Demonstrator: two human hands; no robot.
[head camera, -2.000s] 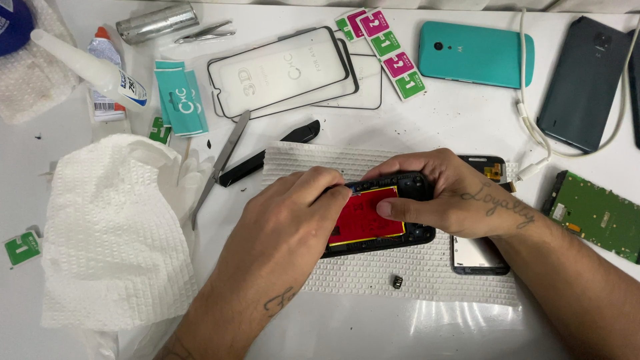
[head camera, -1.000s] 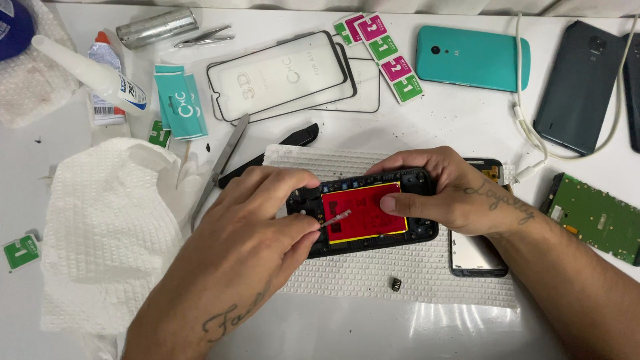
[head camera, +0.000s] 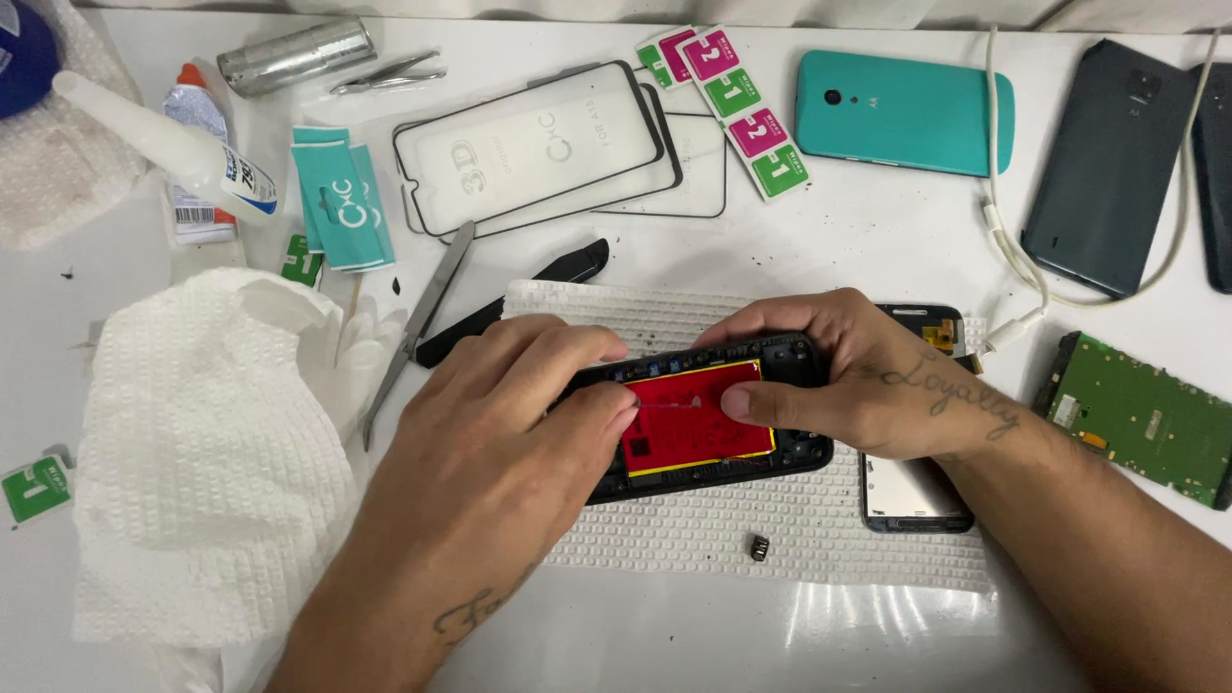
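A black phone frame (head camera: 804, 438) with its inside exposed is held above a white textured paper towel (head camera: 664, 553). Set in the frame is a red battery (head camera: 693, 433) with yellow edges. My right hand (head camera: 837, 385) grips the frame's right end, its thumb resting on the battery. My left hand (head camera: 520, 414) is over the left end; its thumb and forefinger are at the battery's upper left, where a thin pale strand or strip (head camera: 681, 402) lies across the red face. Whether the left fingers pinch that strip or only the frame is hard to tell. A small black part (head camera: 759, 548) lies on the towel.
Beside the left hand lie scissors (head camera: 423, 327) and a black-handled tool (head camera: 568, 265). A phone screen part (head camera: 914, 491) sits under my right wrist, with a green circuit board (head camera: 1141, 414) farther right. Screen glasses (head camera: 539, 144), a teal phone (head camera: 895, 111) and crumpled towel (head camera: 212, 462) lie around.
My left hand has shifted off the battery's left part compared with two seconds ago, showing more of the red face. The pale strip, slanted a second ago, now lies flatter across the battery.
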